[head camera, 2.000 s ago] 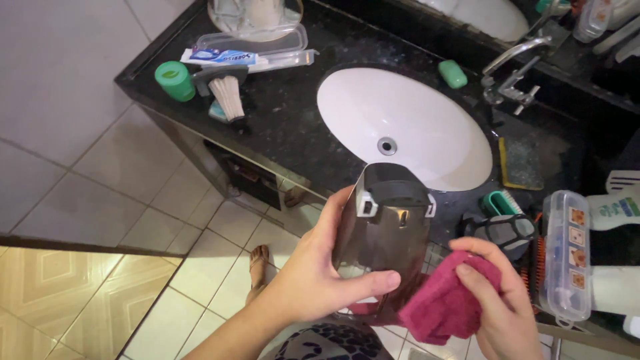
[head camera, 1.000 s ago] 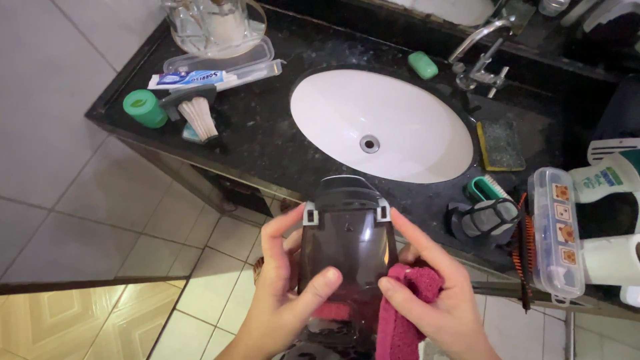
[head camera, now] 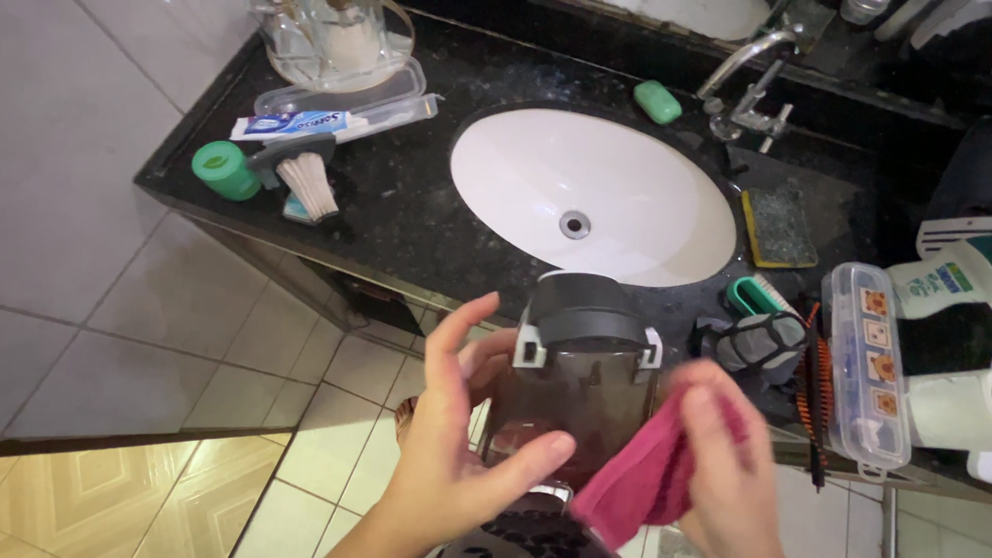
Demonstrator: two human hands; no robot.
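Note:
A dark translucent plastic container (head camera: 581, 403) with a black lid and white side clips is in front of the counter edge, near the sink. My left hand (head camera: 480, 442) supports it from the left, thumb across its front and index finger raised off it. My right hand (head camera: 721, 457), slightly blurred, grips a crimson cloth (head camera: 643, 480) beside the container's right side. The cloth hangs toward the container's lower right; whether it touches is unclear. The container's underside is hidden.
The black stone counter (head camera: 403, 209) holds a white oval sink (head camera: 535, 170), a chrome faucet (head camera: 748, 85), green soap (head camera: 657, 102), a sponge (head camera: 779, 229), and a green brush (head camera: 756, 296). Toothpaste (head camera: 294, 124) and a green-lidded jar (head camera: 225, 169) lie left; a clear plastic case (head camera: 868, 372) is right.
Two seconds ago the container was tilted in my left hand; one second ago both hands held it upright. My right hand has since moved off its side with the cloth.

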